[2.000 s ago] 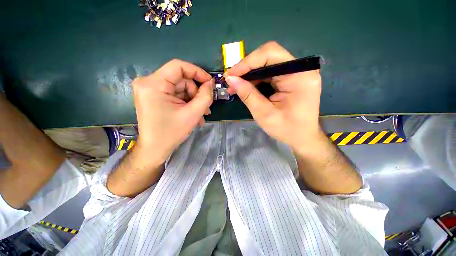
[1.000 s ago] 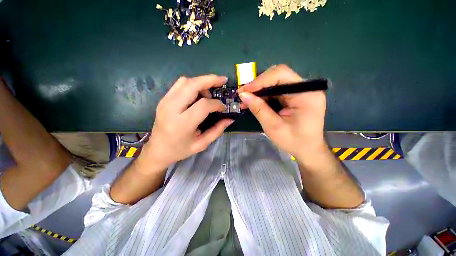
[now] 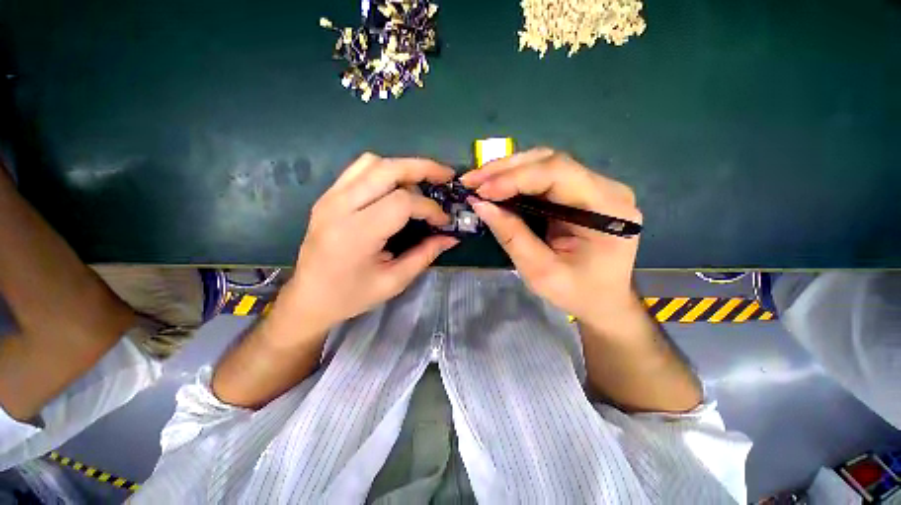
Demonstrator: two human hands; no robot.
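A small dark circuit board assembly (image 3: 464, 219) with a silver square is between my hands near the bench's front edge. My left hand (image 3: 370, 232) holds its left side between thumb and fingers. My right hand (image 3: 558, 222) holds black tweezers (image 3: 593, 220) like a pen, their rear end pointing right; their tips are hidden at the board's right side. A battery cell (image 3: 494, 150) with a white face and yellow edges lies just beyond the board, its near part hidden by my right fingers.
A tangled pile of dark wired components (image 3: 390, 49) lies at the far left of centre. A pile of small cream pieces (image 3: 581, 22) lies to its right. Another person's arm (image 3: 59, 296) is at the left edge, and a pale sleeve (image 3: 840, 306) is at the right.
My left fingers have moved from a pinch at the board's upper left to spread around its left side. The tweezers' rear end has swung down toward me. The view has shifted, showing more of both piles.
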